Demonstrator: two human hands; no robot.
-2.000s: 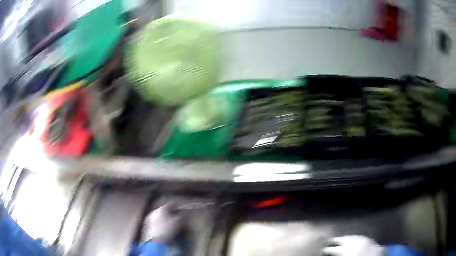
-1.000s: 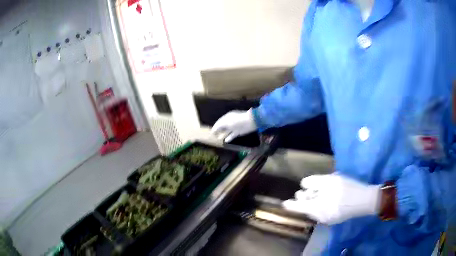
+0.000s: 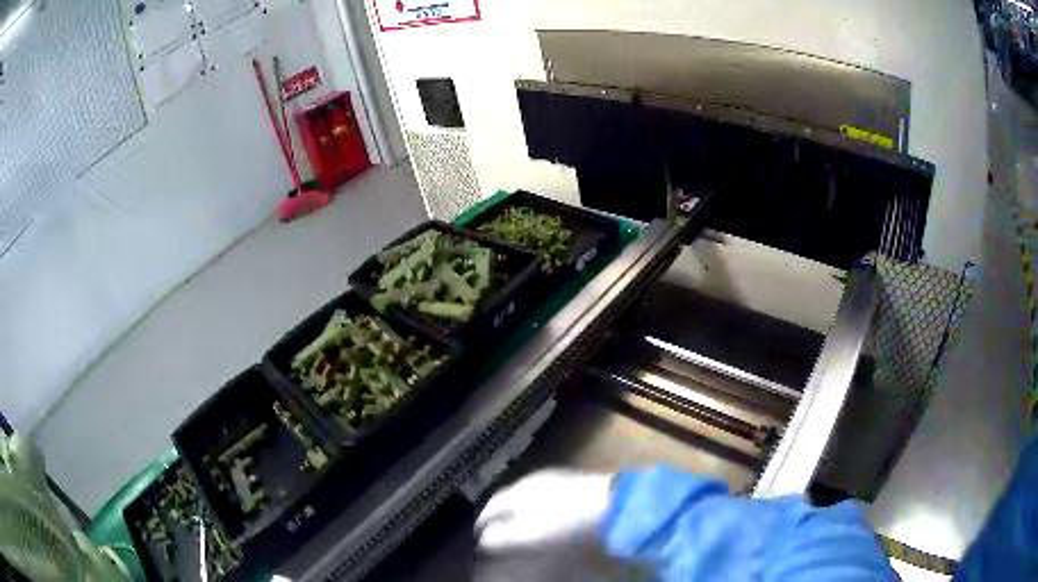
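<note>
My right hand (image 3: 546, 517), in a white glove and blue sleeve, is blurred at the bottom centre, over the conveyor. Its fingers point left and its lower part is dark against the frame's edge; whether it holds anything cannot be told. My left hand is out of the picture. The conveyor has a long silver near rail (image 3: 822, 381) and a far rail (image 3: 569, 313) with dark chain. Rods (image 3: 683, 398) span between them over a bright metal plate.
Several black bins (image 3: 455, 330) of olive pieces (image 3: 438, 273) line the far rail. A cream machine with black flaps (image 3: 740, 171) stands at the conveyor's end. A pale green fan (image 3: 40, 512) is at lower left. Blue cloth (image 3: 1007, 529) shows at the right edge. A red box (image 3: 336, 139) stands by the wall.
The view has swung right from the bins and fan to look along the conveyor. The coworker with white gloves, large one second ago, no longer stands in front of the machine.
</note>
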